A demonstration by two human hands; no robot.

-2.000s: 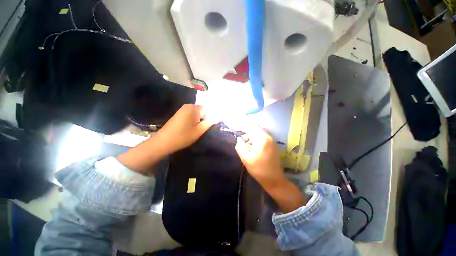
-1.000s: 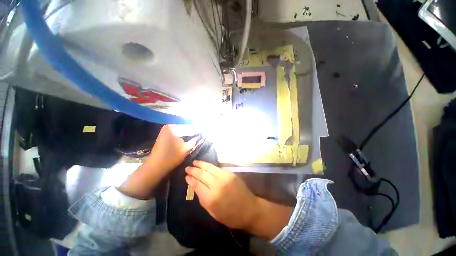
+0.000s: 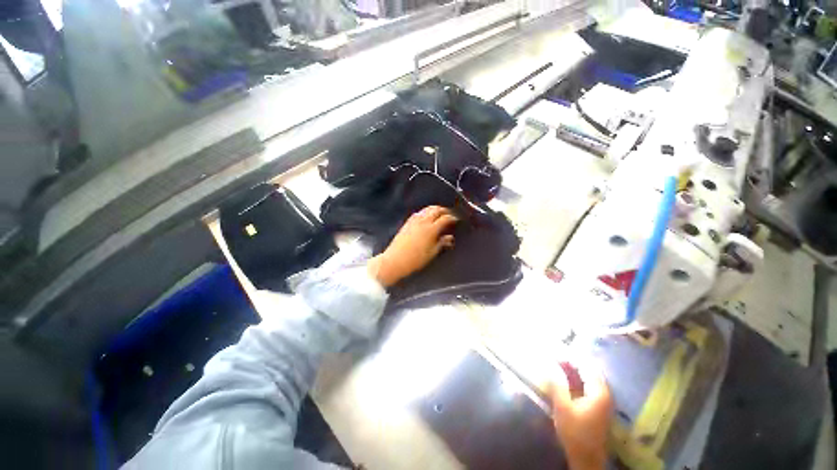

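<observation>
A black garment piece [image 3: 473, 262] with a pale seam line lies flat left of the sewing machine head [image 3: 656, 248], against a heap of black pieces [image 3: 376, 151]. My left hand [image 3: 418, 246] is on this cloth with bent fingers; whether it pinches the cloth is unclear. My right hand [image 3: 585, 418] is low in the picture by the needle area, partly washed out by white glare. A small red thing [image 3: 573, 378] shows at its fingertips; whether it is held is unclear. The needle is lost in the glare.
A separate black piece with a yellow sticker [image 3: 266, 234] lies at the table's left edge. A blue bin [image 3: 174, 358] stands lower left. A blue hose [image 3: 653, 248] runs down the machine head. Yellow tape [image 3: 675, 395] and a grey mat [image 3: 771, 395] are at the right.
The view has swung left. My left hand has left the needle area for the black heap. The black cloth in front of me is gone from there. My right hand no longer rests on cloth.
</observation>
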